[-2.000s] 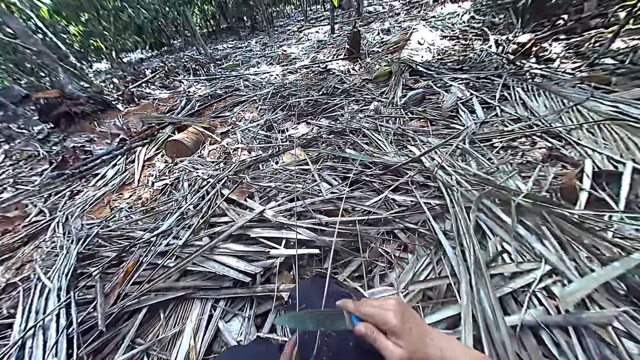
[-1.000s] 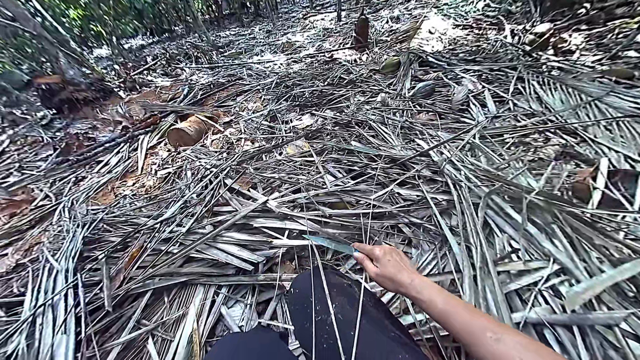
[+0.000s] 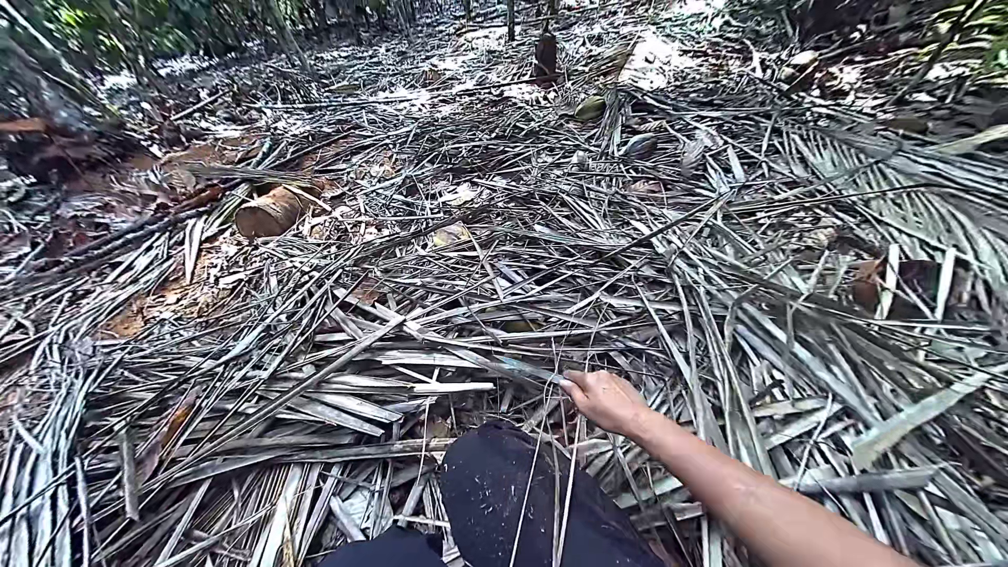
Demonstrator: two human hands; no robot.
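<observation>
My right hand [image 3: 608, 400] is closed around the handle of a knife [image 3: 526, 368], just beyond my dark-trousered knee. The blade points left over dry palm leaflets [image 3: 354, 409]; its outline partly blends with them. Thin pale palm strips or midribs [image 3: 568, 488] rise across my knee and pass close to the hand. Where their lower ends lie is out of view. My left hand does not show.
A cut log piece [image 3: 269, 213] lies on bare reddish soil at the left. Farther off stand a dark stump [image 3: 545, 57] and a greenish husk or pod [image 3: 589, 109]. A brown object [image 3: 898, 285], partly covered by leaflets, lies at the right. Trees line the back.
My right hand with the knife has moved forward, away from my lap, and the forearm now reaches out over the fronds. Part of what may be my left hand showed at the bottom earlier.
</observation>
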